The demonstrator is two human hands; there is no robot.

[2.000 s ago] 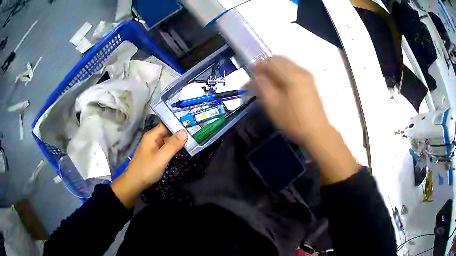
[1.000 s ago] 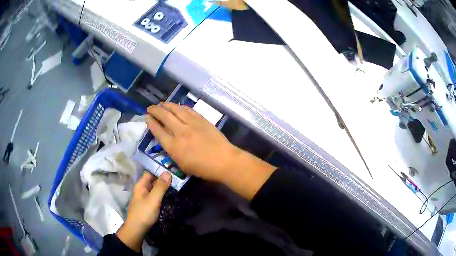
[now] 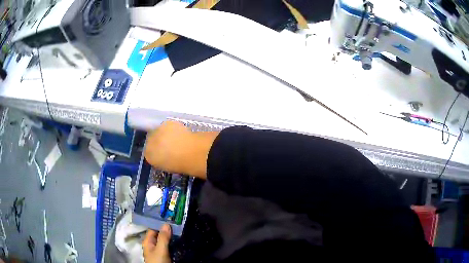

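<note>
A small grey drawer (image 3: 157, 224) stands pulled out under the table's front edge. Inside it lie a blue pen (image 3: 164, 202), a green-handled tool (image 3: 180, 208) and small metal items. My left hand (image 3: 157, 245) holds the drawer's front wall with thumb and fingers. My right hand (image 3: 172, 149) is over the rear of the drawer, blurred; its fingertips are hidden, so I cannot tell if it holds something. Speckled black fabric (image 3: 200, 233) lies on my lap beside the drawer.
A white table (image 3: 231, 97) bears a long white strip (image 3: 247, 33), black fabric (image 3: 193, 54), a sewing machine (image 3: 401, 38), pink and blue thread snips (image 3: 417, 119) and a grey box with a round grille (image 3: 77, 33). A blue basket (image 3: 107, 205) with off-white cloth stands left of the drawer.
The view has swung towards the table. My right hand has moved from the drawer's front part to its rear. My left hand stays at the drawer's front wall.
</note>
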